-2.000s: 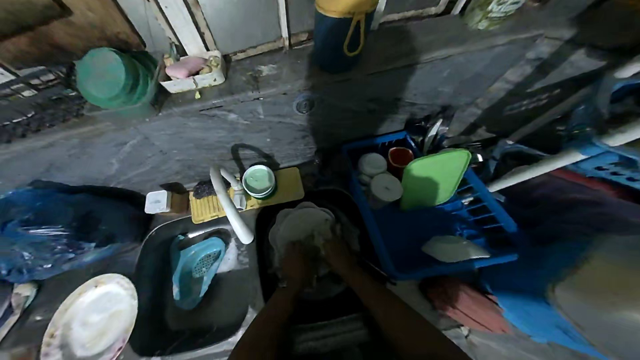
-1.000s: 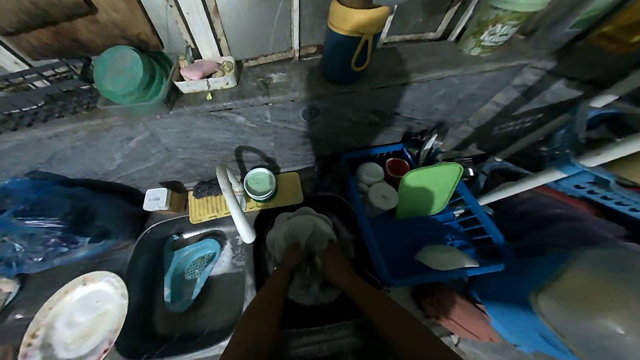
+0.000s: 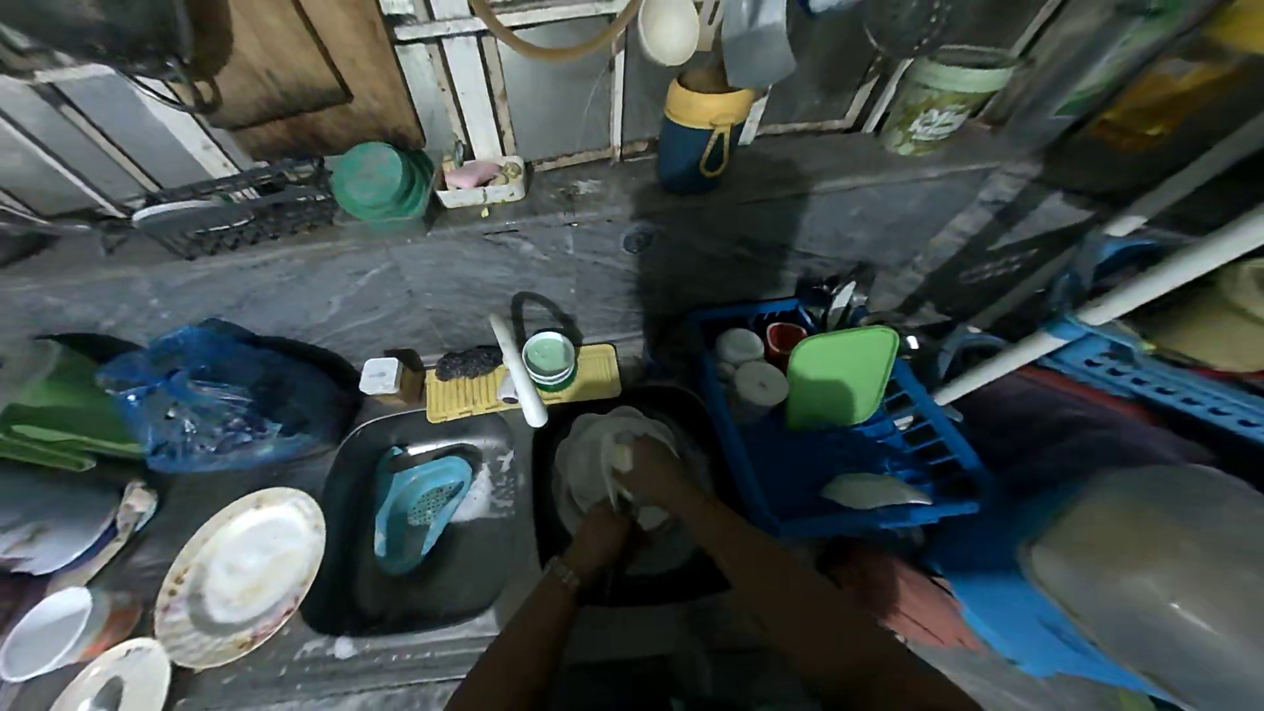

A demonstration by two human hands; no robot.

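Observation:
Both hands work over a dark basin in the right-hand half of the sink. My left hand (image 3: 600, 538), with a bracelet at the wrist, is closed on the lower edge of a pale translucent dish (image 3: 617, 449) that is tilted up. My right hand (image 3: 652, 472) is at the dish's right side, and a small pale thing shows by its fingers; what that is cannot be told. Beneath lies a whitish scalloped dish (image 3: 578, 464). The white faucet (image 3: 519, 370) stands just left of the basin.
A teal strainer (image 3: 425, 504) lies in the left sink. Left of it are an oval plate (image 3: 242, 573) and a blue plastic bag (image 3: 227, 400). Right of the basin, a blue dish rack (image 3: 746, 464) holds cups and a green board (image 3: 844, 375). A yellow tray (image 3: 592, 373) sits behind the faucet.
My hands have come closer together, and the pale dish now stands tilted between them. The view has tilted upward, showing more of the wall and hanging utensils.

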